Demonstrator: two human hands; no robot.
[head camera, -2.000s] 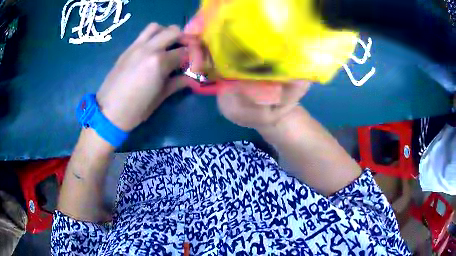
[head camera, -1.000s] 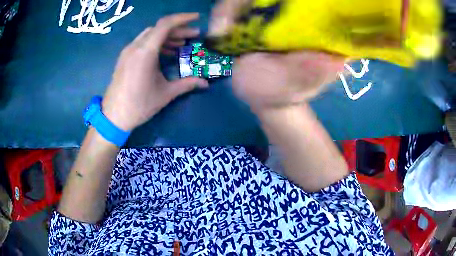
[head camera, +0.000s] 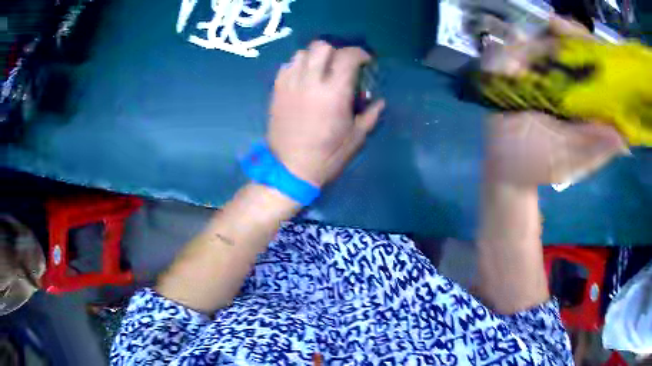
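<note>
My left hand is curled round a dark unit on the green mat, left of centre. Most of the unit is hidden by the fingers. My right hand grips the black-striped end of the yellow electric screwdriver, which points left. The hand and driver are blurred, and the driver's rear is cut off by the right edge. The driver's tip lies near the screw feeder, a silver-white metal box; contact cannot be told.
A tangled pile of white strips lies on the green mat at the far left. Part of a white strip shows below my right hand. Red stools stand beneath the table. A person's pale clothing shows at lower right.
The view has shifted right. My right hand and the screwdriver have moved away from the unit, rightward to the screw feeder. My left hand has closed more over the unit, hiding its board.
</note>
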